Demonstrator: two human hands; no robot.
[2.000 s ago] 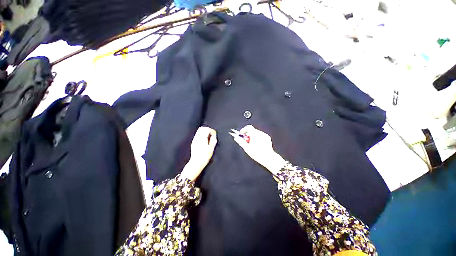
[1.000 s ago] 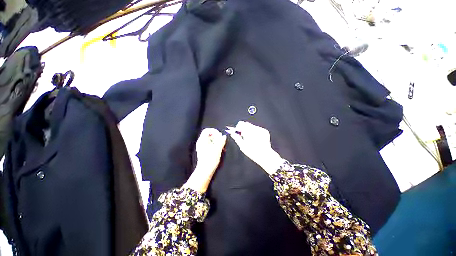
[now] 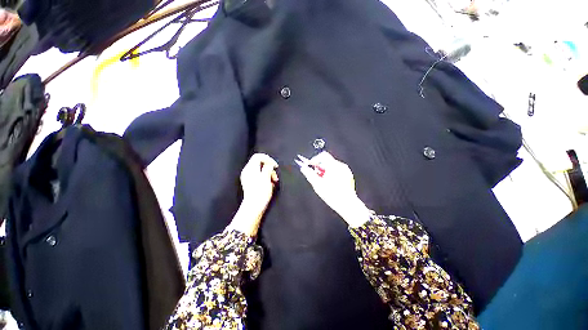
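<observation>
A navy coat (image 3: 335, 213) lies front up before me, with small shiny buttons (image 3: 319, 144) on its front. My left hand (image 3: 259, 177) has its fingers closed at the coat's front edge, left of the lower middle button; whether a thread is also between the fingertips cannot be told. My right hand (image 3: 332, 177) is closed around small thread snips (image 3: 302, 161) with pale tips and a red part. The tips point up and left, a short gap from my left hand, just below that button.
A second dark coat (image 3: 84, 225) on a hanger lies at the left. Dark garments (image 3: 84, 22) and a black hanger (image 3: 169, 42) are at the upper left. A grey tool with a cord (image 3: 458, 53) lies by the right sleeve. A dark strip (image 3: 576, 173) is at the right table edge.
My hands first came close together, then parted again, the left moving left. The view has shifted, with the coat's collar now partly cut off at the top.
</observation>
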